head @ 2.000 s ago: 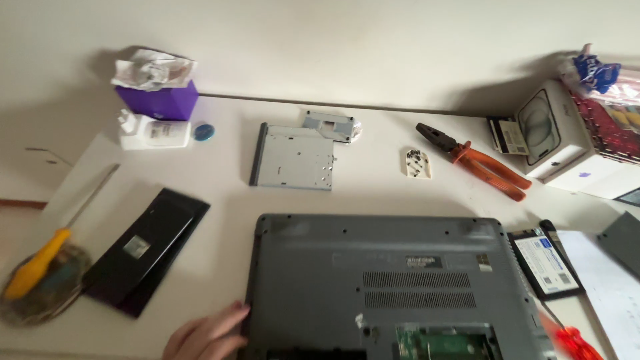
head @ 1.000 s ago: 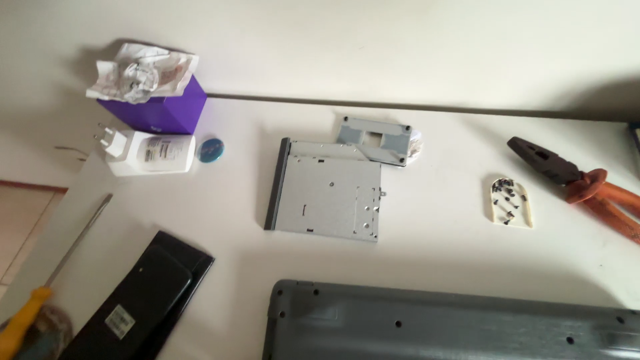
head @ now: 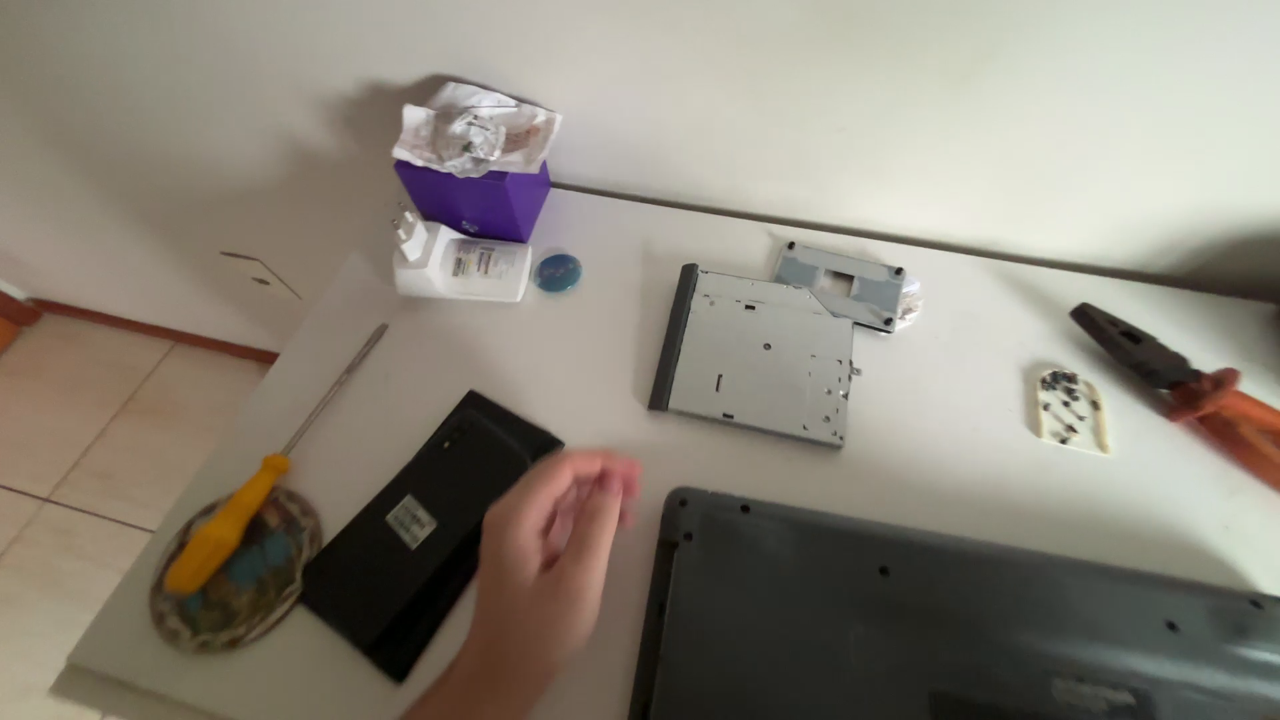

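Note:
My left hand (head: pixel 555 555) hovers with curled fingers over the right edge of a black rectangular laptop battery or cover (head: pixel 430 530) that bears a label; nothing shows between the fingers. To its right lies an upside-down grey laptop (head: pixel 950 620), cut off by the frame's lower edge. Beyond it rests a silver optical disc drive (head: pixel 765 355), beside a small metal bracket (head: pixel 845 285). Small screws lie in a cream tray (head: pixel 1072 430). A yellow-handled screwdriver (head: pixel 228 520) leans across a round patterned coaster (head: pixel 290 600). My right hand is out of view.
Orange-handled pliers (head: pixel 1180 385) lie at the right. At the back left are a purple box (head: pixel 480 205) with crumpled paper (head: pixel 475 130) on top, a white power adapter (head: pixel 465 265) and a blue round disc (head: pixel 557 271). The table's left edge borders a tiled floor.
My left hand, at the laptop's left edge two seconds ago and unseen one second ago, is now beside the black part. The view has shifted left.

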